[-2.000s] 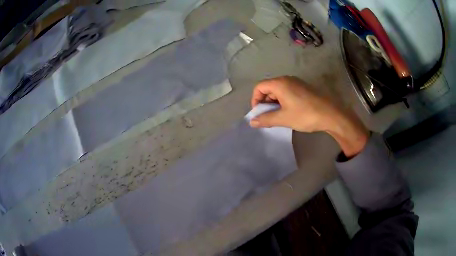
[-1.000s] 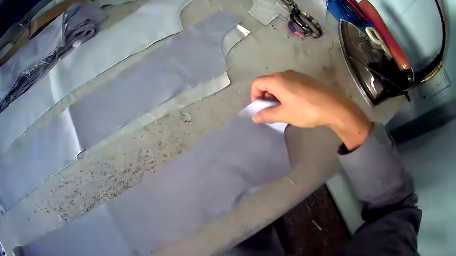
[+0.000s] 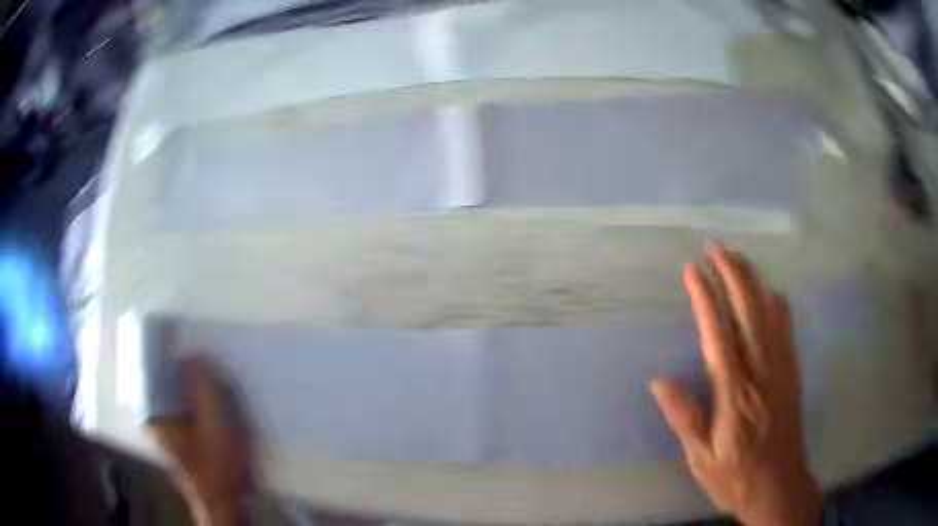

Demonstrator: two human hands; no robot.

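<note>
A long pale lilac-grey fabric piece (image 3: 391, 396) lies along the near side of the cream pressing table (image 3: 309, 267), with a crosswise crease near its middle. My right hand (image 3: 741, 396) is over its right part, palm down, fingers apart and holding nothing. My left hand (image 3: 206, 426) is blurred at the piece's left end, beside a darker grey end part; I cannot tell whether its fingers grip the fabric. A second grey piece (image 3: 638, 154) lies farther back, with a white strip edge showing beneath it.
A whitish strip (image 3: 576, 46) lies across the back of the table. Dark lint specks (image 3: 545, 293) lie between the rows. Dark blurred things stand at the far right edge. Dark heaps and a bright blue blur are at the left.
The view has swung left and blurred. My left hand has come into view. My right hand has let go of the fabric edge it pinched and is spread flat. The iron has left the view.
</note>
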